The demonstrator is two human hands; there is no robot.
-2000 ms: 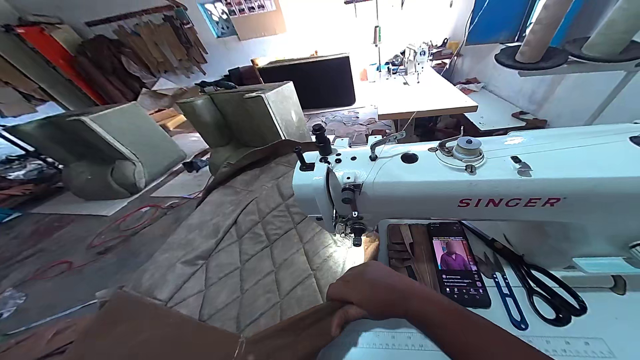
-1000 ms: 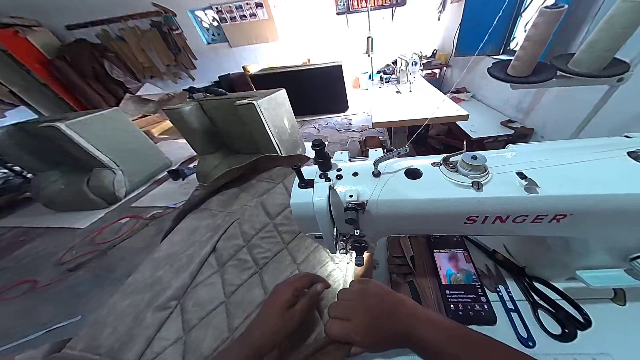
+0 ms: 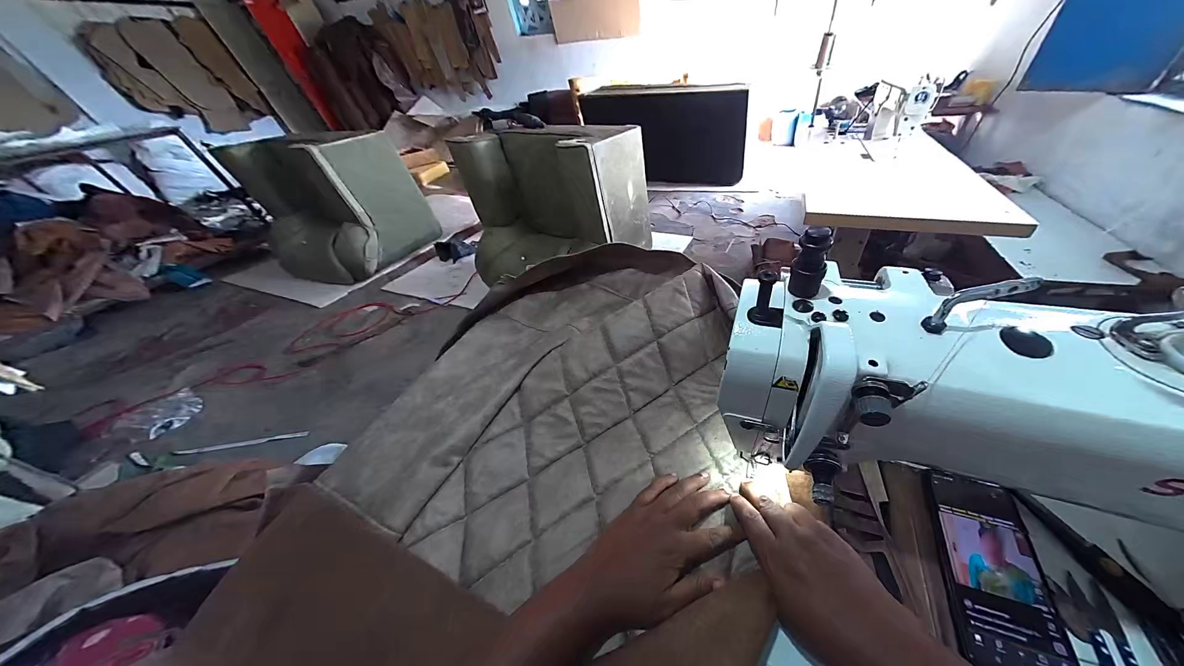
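Diamond-quilted grey-brown upholstery fabric [image 3: 592, 416] spreads over the bed of a white Singer sewing machine [image 3: 980, 370] and down to the left. My left hand [image 3: 661, 546] lies flat on the quilted fabric, fingers spread, just left of the needle area. My right hand [image 3: 795, 546] presses on the fabric edge directly in front of the lit presser foot [image 3: 758, 460], its fingertips close to the foot. The two hands nearly touch at the fingertips. A plain brown piece of material [image 3: 342, 573] runs along the near side, partly beneath my forearms.
Right of my right hand lie a lit smartphone [image 3: 999, 564], scissors [image 3: 1110, 573] and brown strips [image 3: 911, 546]. Beyond stand two green armchair frames [image 3: 555, 185] and a wooden-topped table [image 3: 916, 199] with another sewing machine. A red hose [image 3: 356, 324] lies on the floor at left.
My left hand, out of view two seconds ago, has come onto the quilted fabric and now lies flatter, with fingers spread. My right hand has moved closer to the presser foot. The view has swung left.
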